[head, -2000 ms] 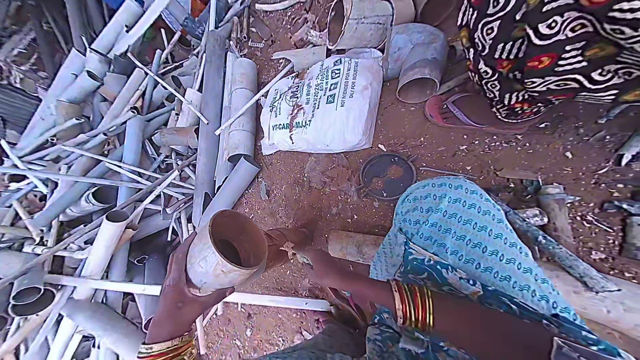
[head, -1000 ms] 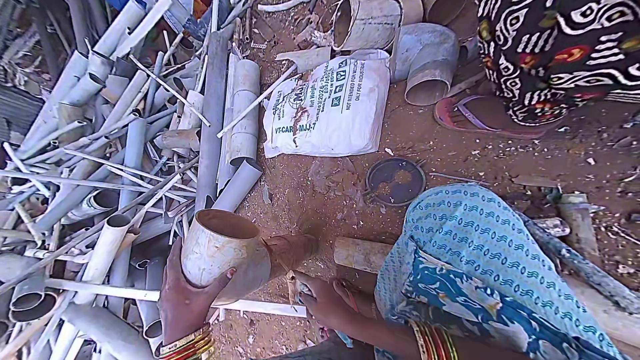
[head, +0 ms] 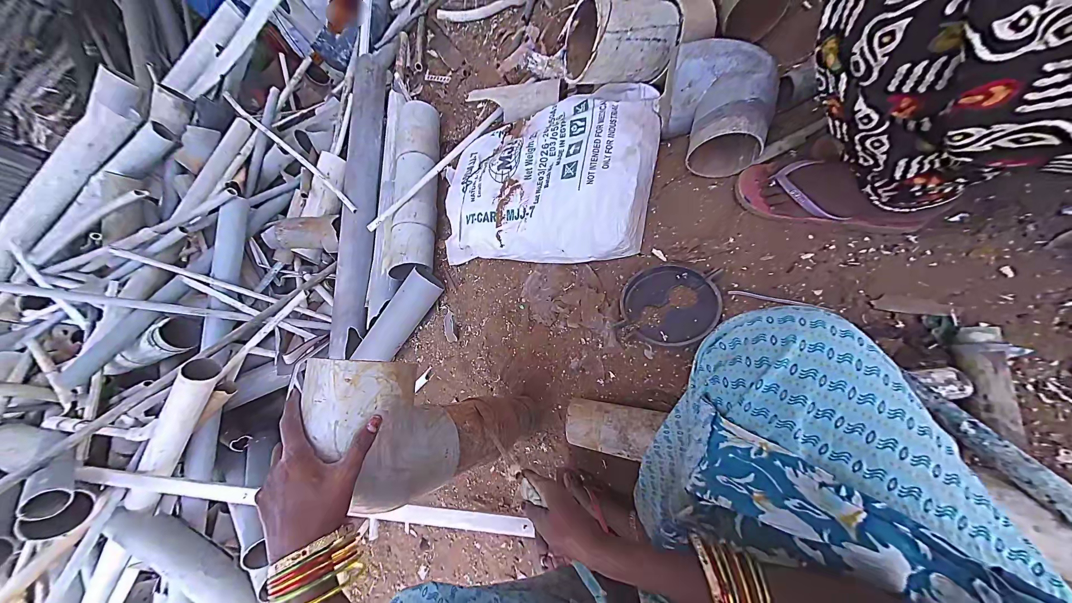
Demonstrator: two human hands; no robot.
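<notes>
My left hand [head: 314,481], with bangles at the wrist, grips a grey plastic pipe elbow [head: 402,448] by its wide upper end. The elbow's other end, brown and dirty, points right over the ground. Just right of the elbow, my right hand [head: 561,511] is closed on a small handle-like thing; what kind it is I cannot tell. A white plastic strip [head: 452,519] lies below the elbow. A short pipe piece [head: 611,427] rests beside my cloth-covered knee.
Scrap pipes [head: 226,251] are heaped at the left. A white printed sack [head: 557,184] and a round dark lid [head: 670,306] lie ahead. More large pipe fittings [head: 729,100] are at the top, near another person's sandalled foot [head: 804,188].
The elbow has turned in my left hand; its wide opening faced me more before and now shows mostly its side. My right hand stays near its right side.
</notes>
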